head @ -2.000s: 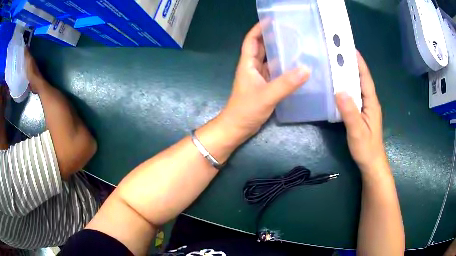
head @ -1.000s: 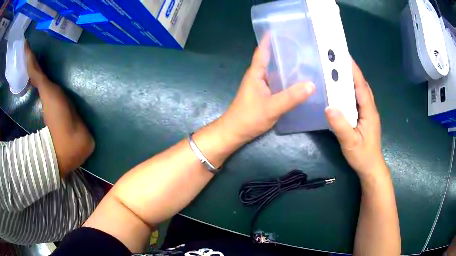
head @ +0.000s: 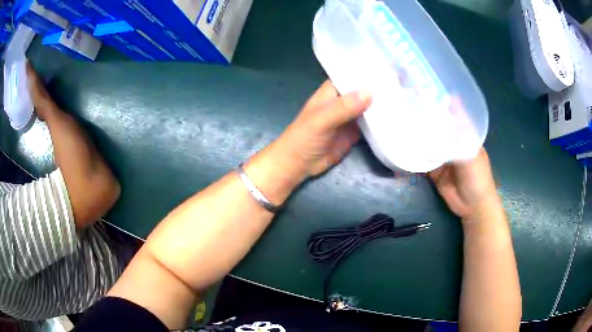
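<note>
The assembled unit, a frosted oblong tub with rounded ends and white beneath or inside it, is held tilted above the mat at upper centre right. A pale-blue strip shows through it. My left hand grips its left side, thumb on the rim. My right hand holds its lower right end from below, its fingers partly hidden behind the tub. The coiled black power cable with a thin metallic plug lies on the dark-green mat below the unit.
Blue and white cartons stand at upper left. Another white and frosted unit stands at upper right beside a carton. At the left, a person in a striped sleeve has a hand at a pale oblong part.
The unit has been turned so its frosted tub face and rim show instead of the white side with two dark holes. My right hand has moved under its lower end.
</note>
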